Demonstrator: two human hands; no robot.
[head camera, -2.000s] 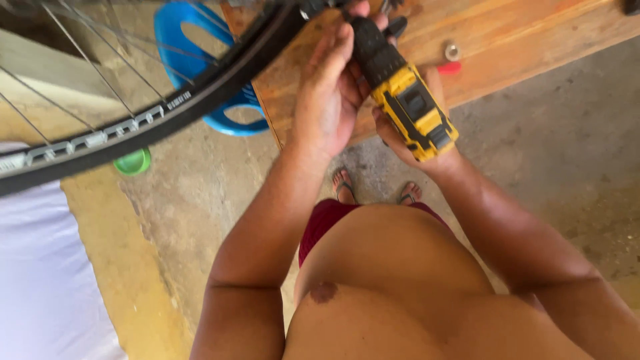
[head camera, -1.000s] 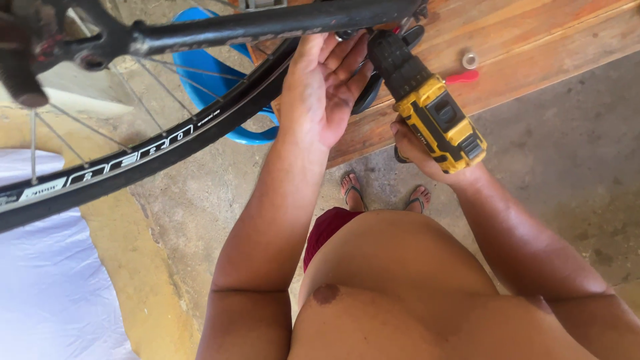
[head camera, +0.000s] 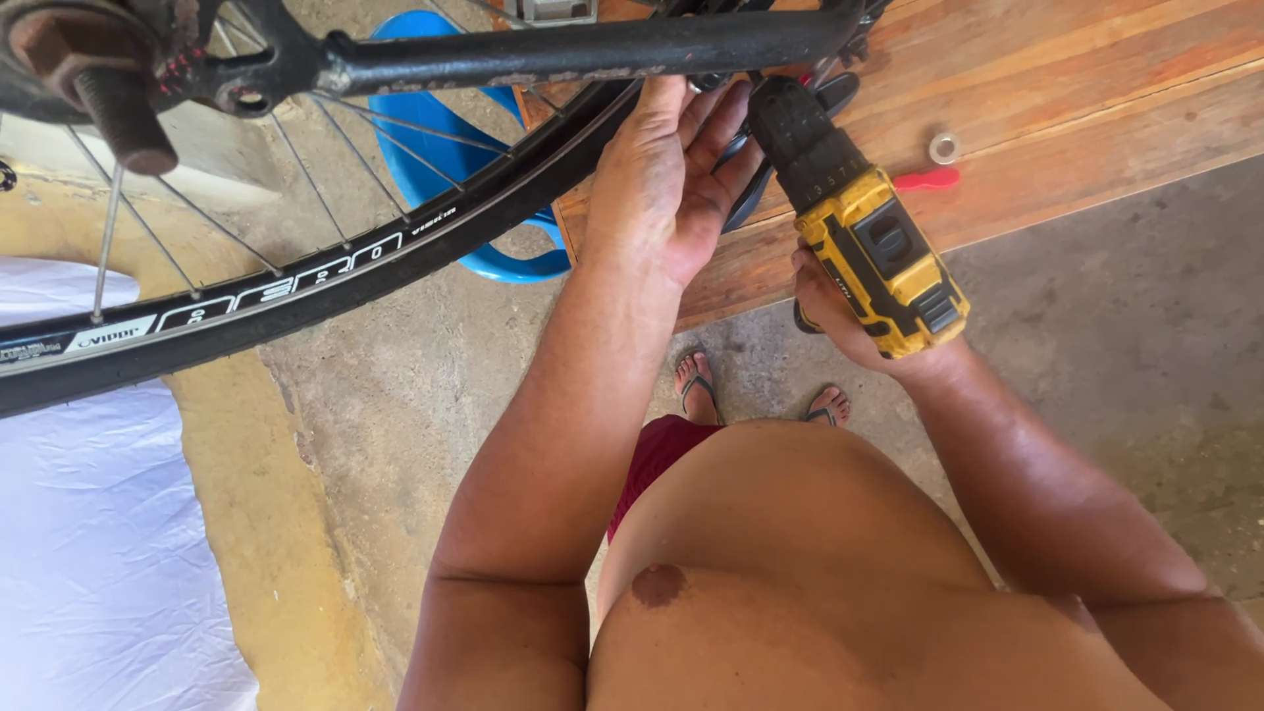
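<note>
My right hand (head camera: 839, 301) is closed around the handle of a yellow and black cordless drill (head camera: 884, 262), whose black chuck (head camera: 795, 128) points up toward the bicycle's frame. Palm up, my left hand (head camera: 671, 183) reaches beneath a black frame tube (head camera: 592, 47), its fingertips at a small metal part (head camera: 706, 81) beside the chuck. Whether those fingers grip that part cannot be told. The bicycle wheel (head camera: 326, 281), with a black tire and lettered rim, slants across the upper left. A rusty axle bolt with a nut (head camera: 123, 118) sticks out at the top left corner.
Behind the hands lies a wooden bench top (head camera: 1047, 99) bearing a small metal ring (head camera: 944, 148) and a red object (head camera: 928, 179). A blue plastic stool or chair (head camera: 425, 148) stands behind the wheel. White fabric (head camera: 89, 553) lies at the lower left.
The view has shifted, bringing the frame tube and axle bolt into sight. My right hand still holds the drill, and my left palm has turned more upward beside the chuck.
</note>
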